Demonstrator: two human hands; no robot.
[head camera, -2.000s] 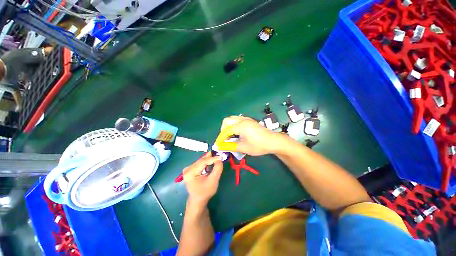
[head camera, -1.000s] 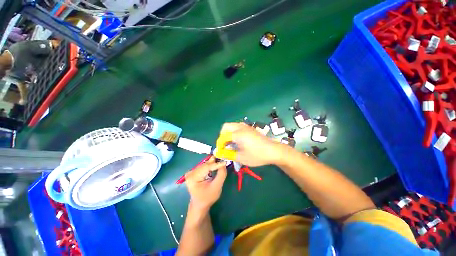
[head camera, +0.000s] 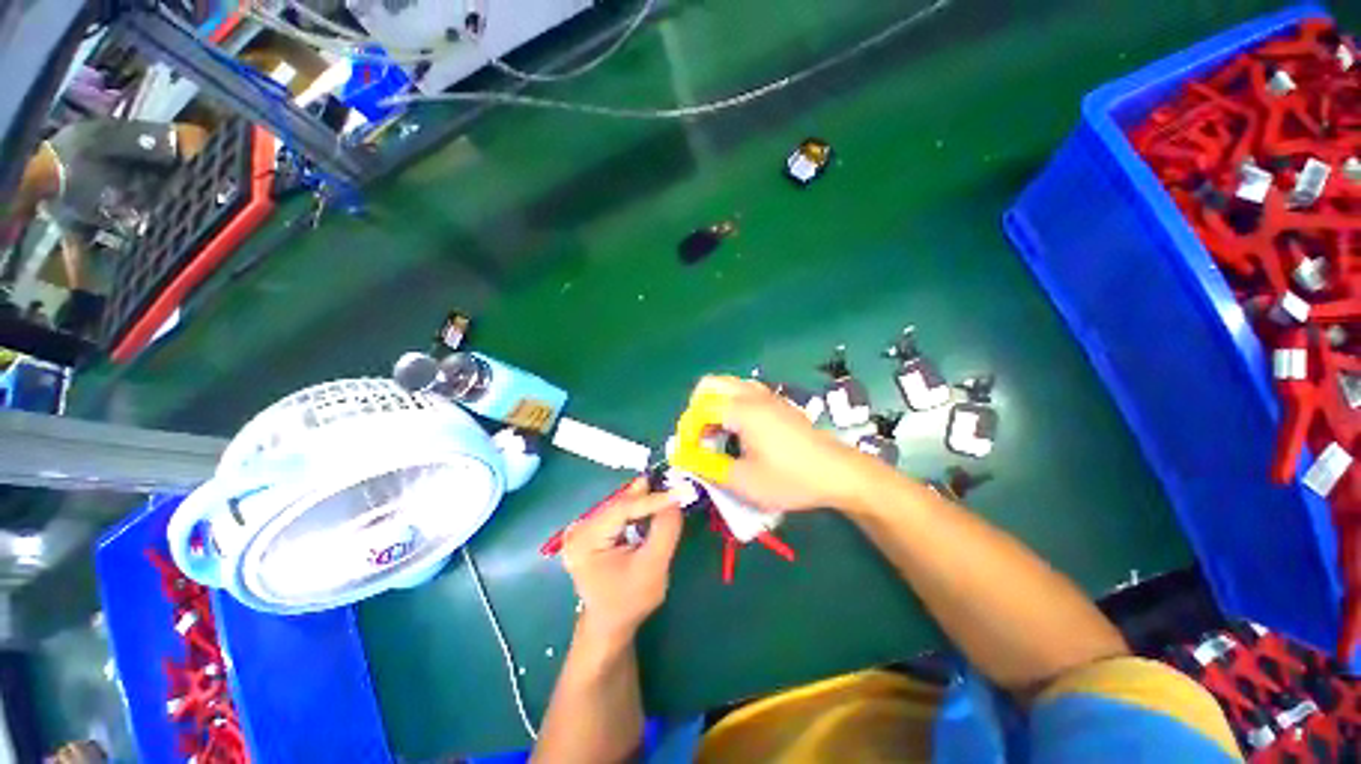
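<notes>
My right hand (head camera: 776, 455) is closed on a yellow tool (head camera: 702, 431), its lower end over a small module (head camera: 679, 485) at my left fingertips. My left hand (head camera: 620, 555) holds that small dark and white module; the fingers hide most of it. A red clamp (head camera: 754, 552) lies just below my right hand, beside a white patch (head camera: 743, 517), likely a cloth. A thin red stick (head camera: 594, 520) lies behind my left fingers. Several white-and-black small parts (head camera: 921, 384) lie right of my hands.
A light blue fan (head camera: 373, 515) stands left, with round-topped bottles (head camera: 460, 378) and a white strip (head camera: 600, 443) beside it. A blue bin (head camera: 1172, 314) of red clamps stands right, another blue bin (head camera: 284, 679) lower left. Dark modules (head camera: 808, 161) lie farther up the green bench. A person (head camera: 112, 172) is upper left.
The whole view has shifted, so the bench items appear lower and slightly right. My hands stay together at the module. More of the white patch shows under my right hand.
</notes>
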